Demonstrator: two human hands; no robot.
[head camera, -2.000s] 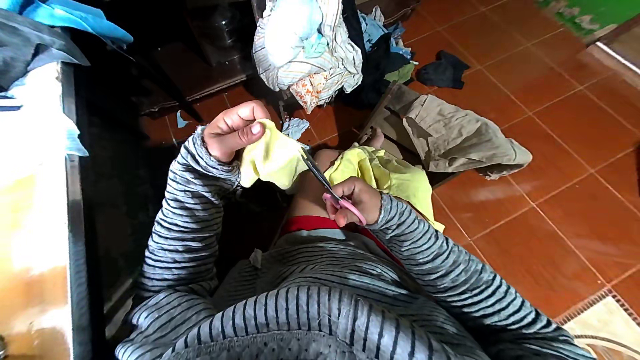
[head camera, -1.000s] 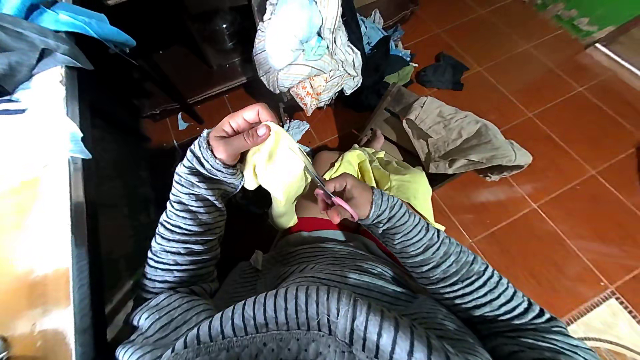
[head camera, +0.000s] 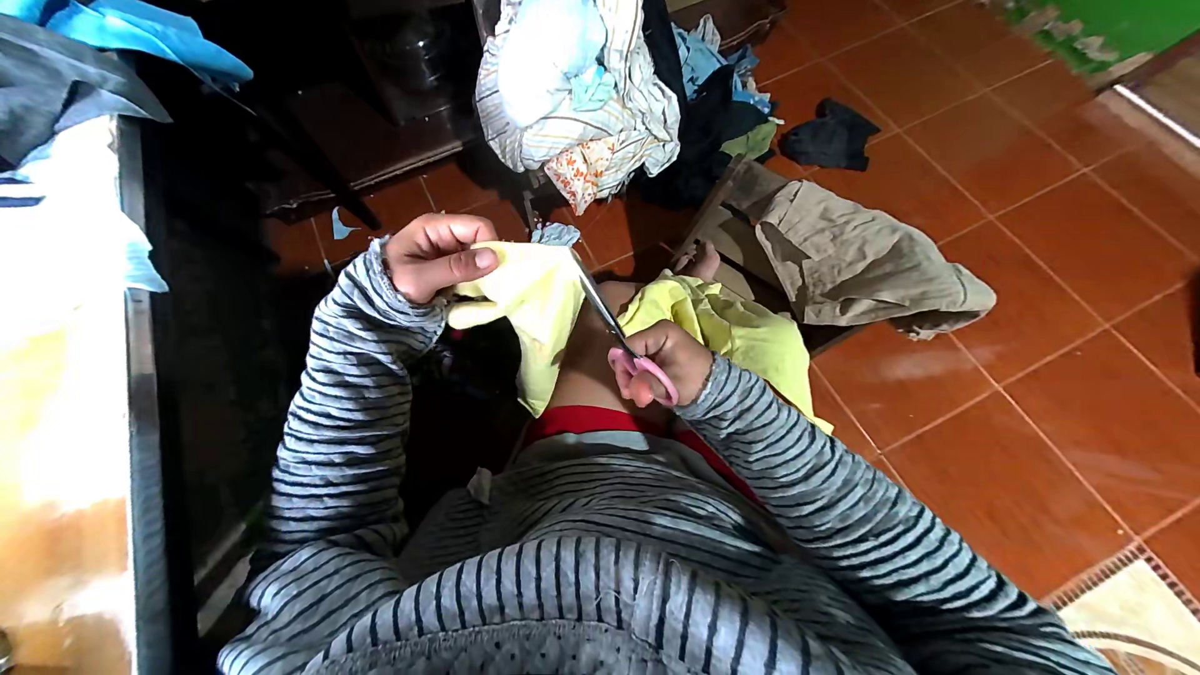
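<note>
My left hand (head camera: 439, 257) pinches a corner of a pale yellow cloth piece (head camera: 539, 300) between thumb and fingers, and the cloth hangs down over my thigh. My right hand (head camera: 667, 361) holds scissors (head camera: 605, 305) by their pink handles. The scissor blades point up and to the left, their tips at the right edge of the cloth piece. How far the blades are apart is too small to tell. Another yellow cloth (head camera: 741, 337) lies over my leg, just beyond and right of my right hand.
A tan cloth (head camera: 867, 253) drapes over a low wooden piece at right. Bundled fabrics (head camera: 581, 103) are piled ahead, with a black cloth (head camera: 829, 136) on the tiled floor. A table (head camera: 141, 394) with blue and grey cloths runs along the left. A small scrap (head camera: 343, 224) lies on the floor.
The yellow piece hung down from my left hand a second ago; now its upper edge stretches across toward the scissor tips. My left hand has turned, its thumb now pointing right.
</note>
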